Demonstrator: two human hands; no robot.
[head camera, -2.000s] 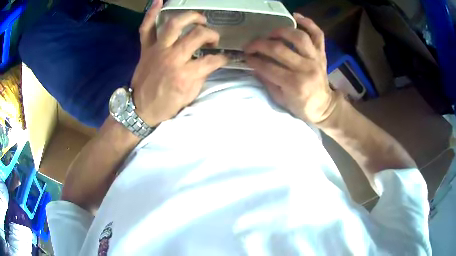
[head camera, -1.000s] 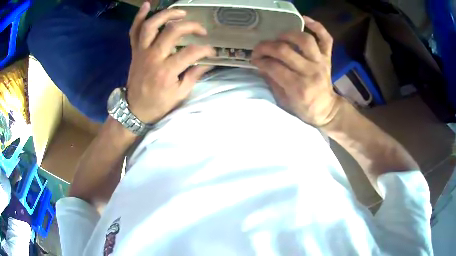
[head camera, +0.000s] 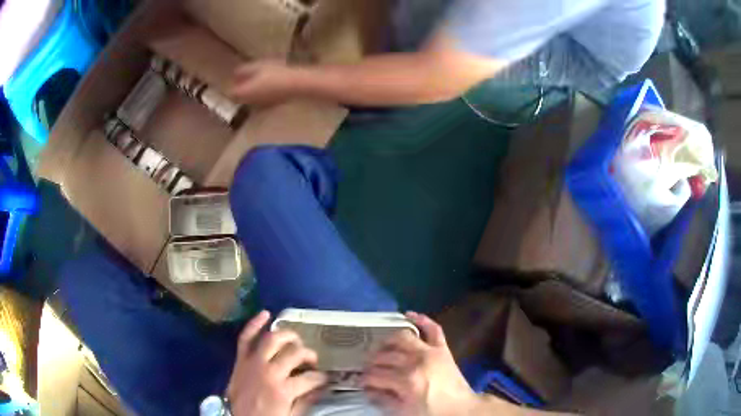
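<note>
A cream plastic housing shell (head camera: 337, 335) is held on the lap at the bottom centre, its hollow side facing me and an oval grille patch on its floor. My left hand (head camera: 278, 370) grips its left end, with fingers over the inside. My right hand (head camera: 406, 366) grips its right end, fingers curled inside. Small pale and dark parts show in the near long side between the fingertips. Both hands partly cover that near side, so the fit of these parts cannot be told.
An open carton (head camera: 122, 191) at upper left holds rows of shells. Two shells (head camera: 203, 260) lie on its near flap. Another person's arm (head camera: 366, 80) reaches over the carton. A blue stool (head camera: 617, 203) with a white bag stands right.
The view has tilted up, so the shell and hands now appear lower, and the carton, the other person's arm and the floor have come into view. Both hands still hold the shell.
</note>
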